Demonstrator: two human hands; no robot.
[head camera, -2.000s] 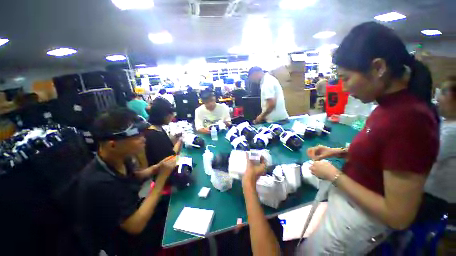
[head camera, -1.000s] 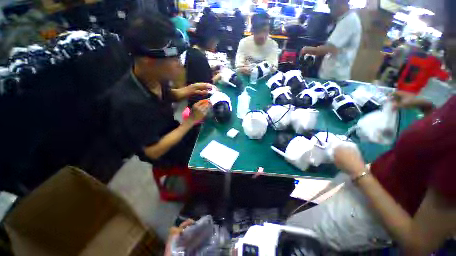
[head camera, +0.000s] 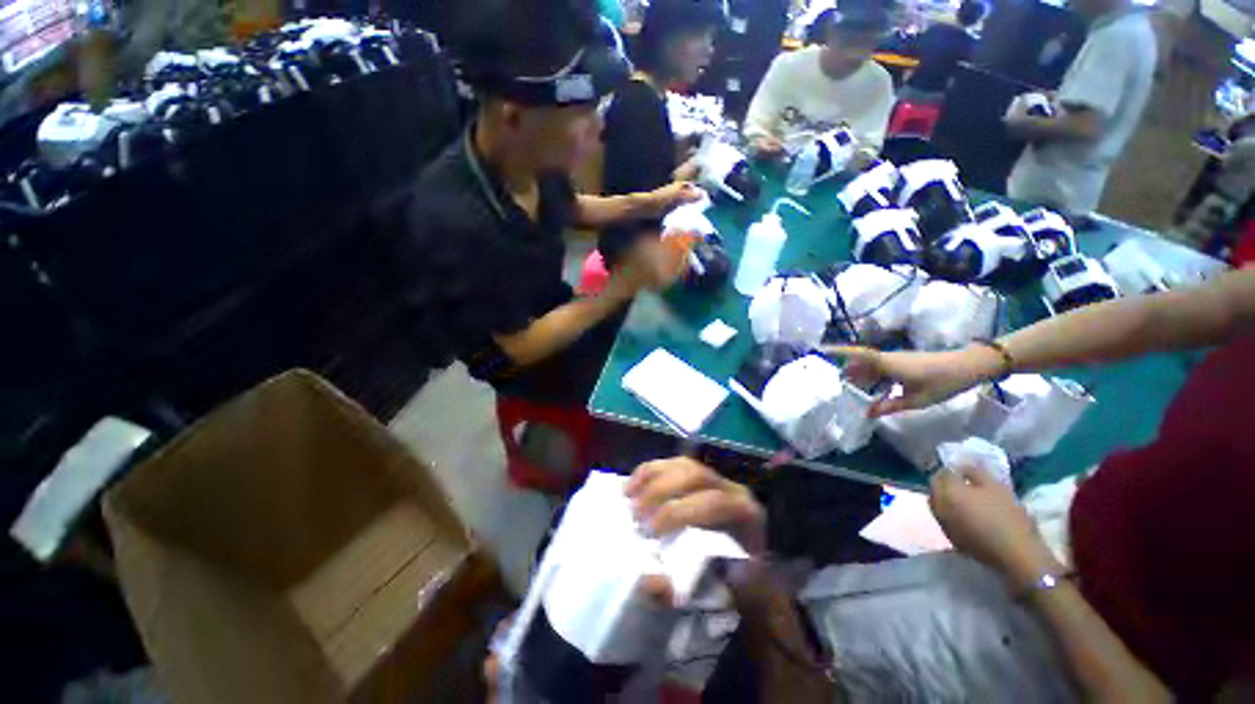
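A white security camera with a black lower part (head camera: 599, 585) is held low in front of me. My right hand (head camera: 695, 498) grips its top, fingers bent over the white housing. My left hand (head camera: 494, 670) shows only as a sliver of skin at the camera's lower left. A clear plastic bag (head camera: 518, 635) shows there, along the camera's edge; the camera hides most of it. How far the bag covers the camera cannot be told.
A deep open carton (head camera: 200, 550) stands at the left. The green table (head camera: 860, 475) bears white-and-black cameras (head camera: 929, 193), a squeeze bottle (head camera: 761, 253) and a flat white pad (head camera: 673, 391). A co-worker's arm (head camera: 1101, 327) reaches in from the right. Another co-worker (head camera: 509, 248) sits at the table's left. Crates stand behind.
The view has turned down and left, showing more of the carton. The camera has come up to the bag, and my right hand now shows on it. The right co-worker's arm reaches over the table.
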